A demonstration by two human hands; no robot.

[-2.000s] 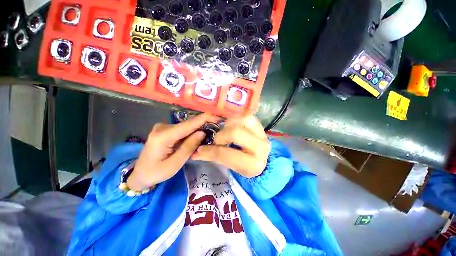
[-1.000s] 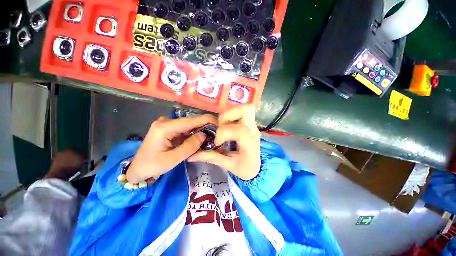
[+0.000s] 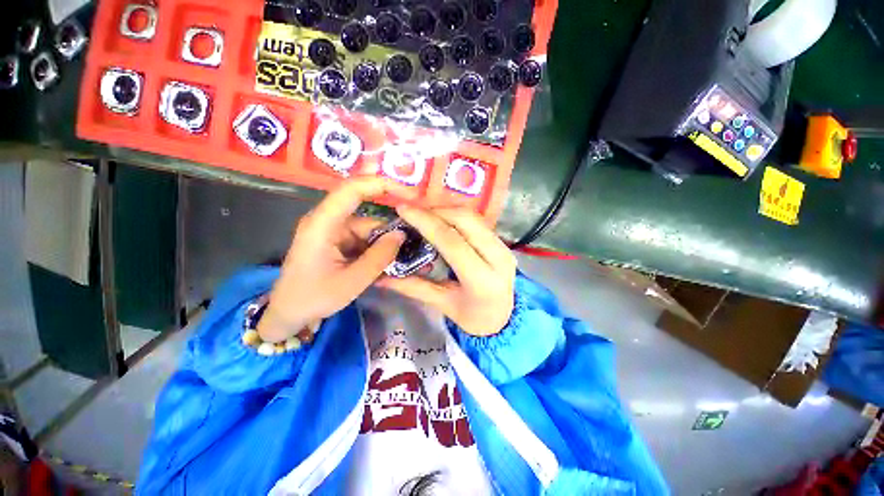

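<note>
A silver watch case with a dark round centre (image 3: 415,254) is held between both hands, in front of the tray's near edge. My left hand (image 3: 315,257) grips its left side, with the thumb on its face. My right hand (image 3: 465,266) holds its right side. The red-orange parts tray (image 3: 218,155) holds silver cases in its pockets. Several have dark round centres, such as one case (image 3: 185,106); others are empty rings, such as one ring (image 3: 465,176). Black round modules (image 3: 398,67) lie on a dark printed bag (image 3: 281,63) under clear film.
Loose silver units (image 3: 44,70) lie on the green bench (image 3: 669,228) left of the tray. To the right stand a black tape dispenser (image 3: 669,87) with a white roll and cable, and a yellow emergency stop box (image 3: 822,145). A cardboard box (image 3: 722,339) is on the floor.
The watch case has turned and now shows more of its silver edge between the fingers. My right fingers have opened out and both hands have shifted slightly. The person at lower left is gone from view.
</note>
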